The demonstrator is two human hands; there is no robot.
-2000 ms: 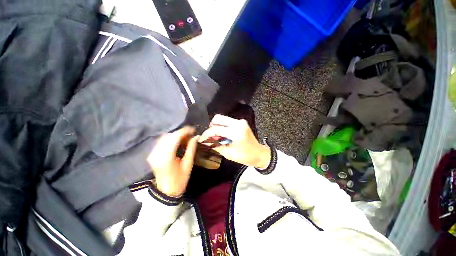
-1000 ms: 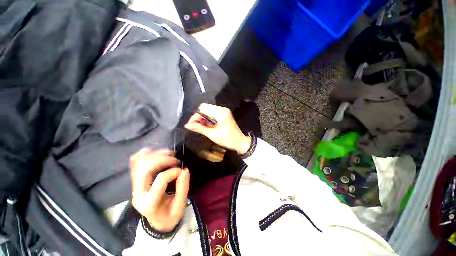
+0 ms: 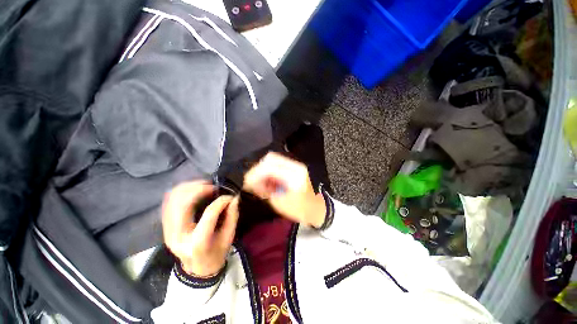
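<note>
The dark grey garment [image 3: 247, 130] with double white stripes lies over the white table and down toward my lap. A rounded grey flap [image 3: 155, 111] with a pale right edge lies on it. My left hand [image 3: 199, 224] is at the garment's lower edge, with thumb and forefinger pinched near a faint thread [image 3: 228, 188]. My right hand [image 3: 283, 188] is just to the right, blurred, fingers curled around a small dark tool with a bluish part, barely visible. The hands are apart. A needle cannot be made out.
A black smartphone [image 3: 249, 14] lies on the white table [image 3: 288, 39]. A blue bin [image 3: 379, 38] stands on the right over the speckled floor. Further right are grey-brown cloth pieces [image 3: 474, 136], a green bag [image 3: 414, 181] with round buttons, white plastic [image 3: 484, 228] and a maroon pouch [image 3: 557, 250].
My right hand has moved down and slightly right since a second ago. My left hand stays low at the left, after moving down and left from near the right hand. The flap has shifted slightly.
</note>
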